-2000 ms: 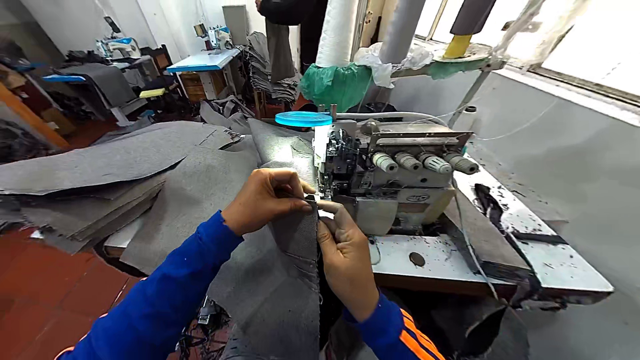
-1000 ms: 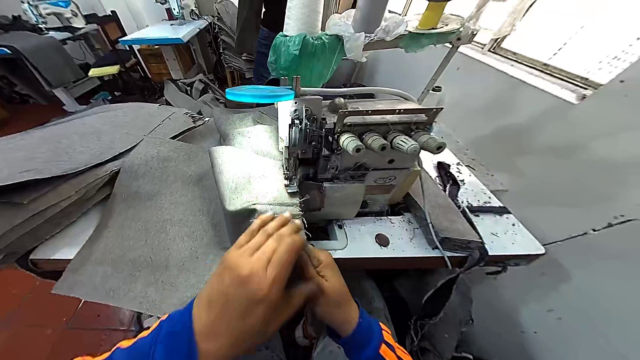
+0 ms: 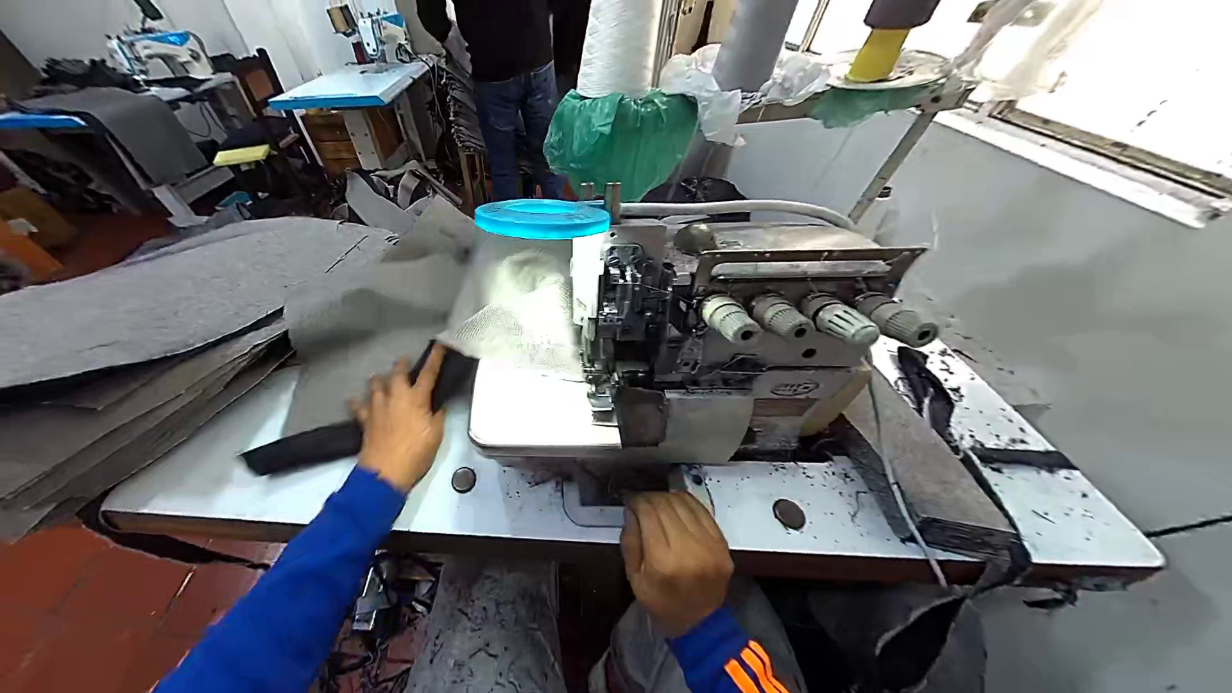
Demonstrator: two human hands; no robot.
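An overlock sewing machine [image 3: 751, 327] stands on a white table, a lit blue ring lamp [image 3: 542, 218] above its needle area. Left of it, my left hand [image 3: 399, 419] lies on grey fabric [image 3: 371, 318] with a black strip [image 3: 308, 448] along its edge; its fingers touch the strip, and whether they pinch it cannot be seen. My right hand [image 3: 674, 544] rests at the table's front edge, just below the machine, fingers curled; anything within them is hidden. The presser foot [image 3: 603, 399] shows no fabric under it.
Stacked grey fabric pieces [image 3: 144, 385] lie at the left. Cut grey pieces [image 3: 929, 472] and black scraps lie right of the machine. Thread cones [image 3: 621, 48] stand behind it, over green plastic. A person [image 3: 510, 87] stands at the back. Another sewing machine [image 3: 380, 38] stands on a blue-edged table.
The grey fabric has moved left, away from the machine's needle area. My hands, together one second ago, are now apart, the left one farther left on the fabric.
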